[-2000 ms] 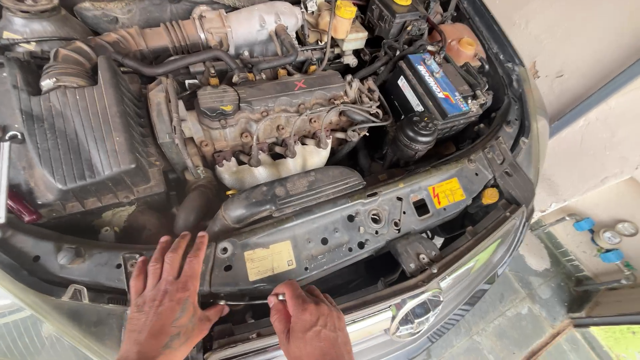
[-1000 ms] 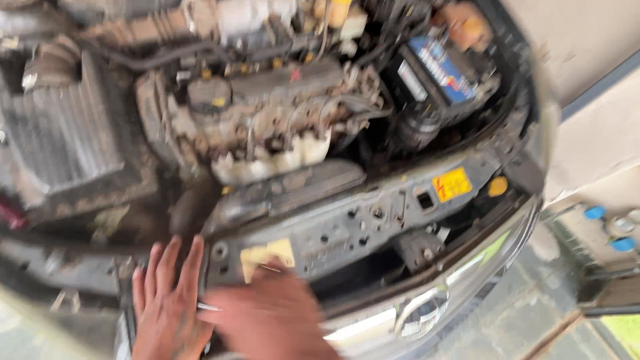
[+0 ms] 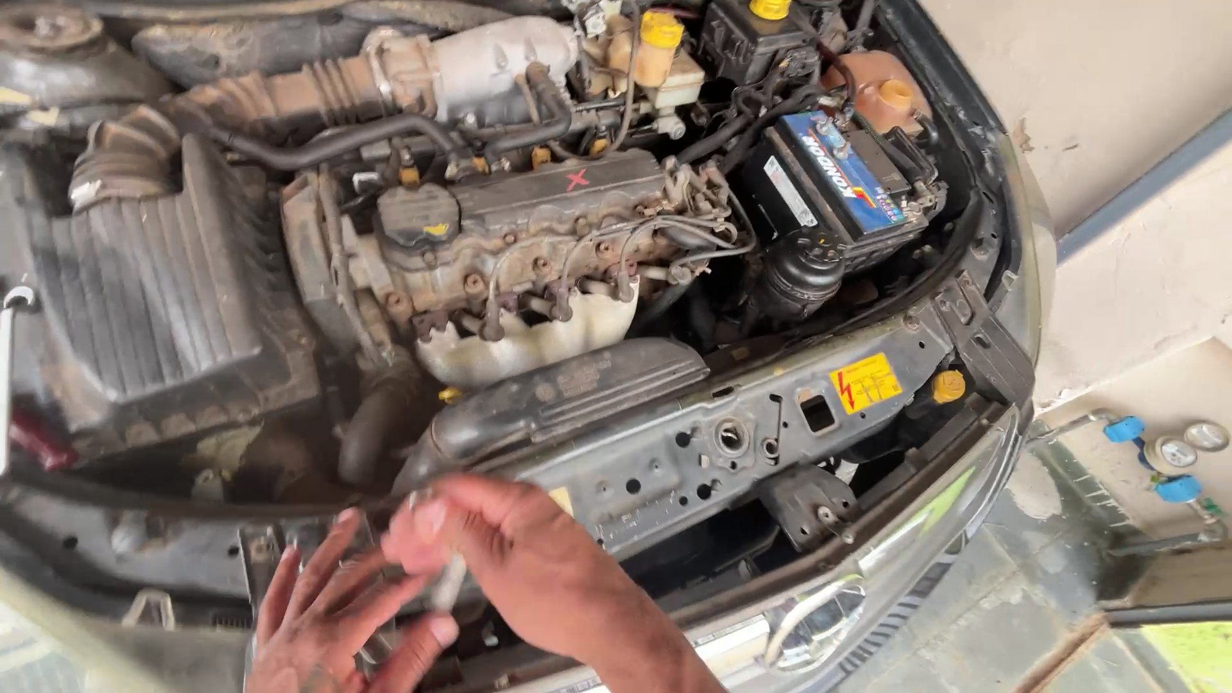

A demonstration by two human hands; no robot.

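Observation:
My left hand (image 3: 332,616), fingers spread, is over the left part of the car's metal front crossmember (image 3: 664,481). My right hand (image 3: 520,558) crosses in front of it, thumb and fingers pinched on a slim metal tool (image 3: 448,582), blurred and mostly hidden; its exact kind cannot be told. The tool's lower part shows near my left thumb. Behind the hands are a black plastic air duct (image 3: 577,385) and the engine's valve cover (image 3: 558,192). The chrome-edged grille (image 3: 818,616) lies in front of the crossmember.
At left is the ribbed air filter housing (image 3: 154,298), with a wrench (image 3: 10,366) and a dark red handle (image 3: 40,443) at the view's edge. A battery (image 3: 837,183) and an orange coolant reservoir (image 3: 881,91) stand at the back right. Blue-handled valves (image 3: 1179,489) are by the wall.
My right hand has moved left from beside my left hand to in front of its fingers, and has lifted off the front panel. My left hand's fingers have bent somewhat.

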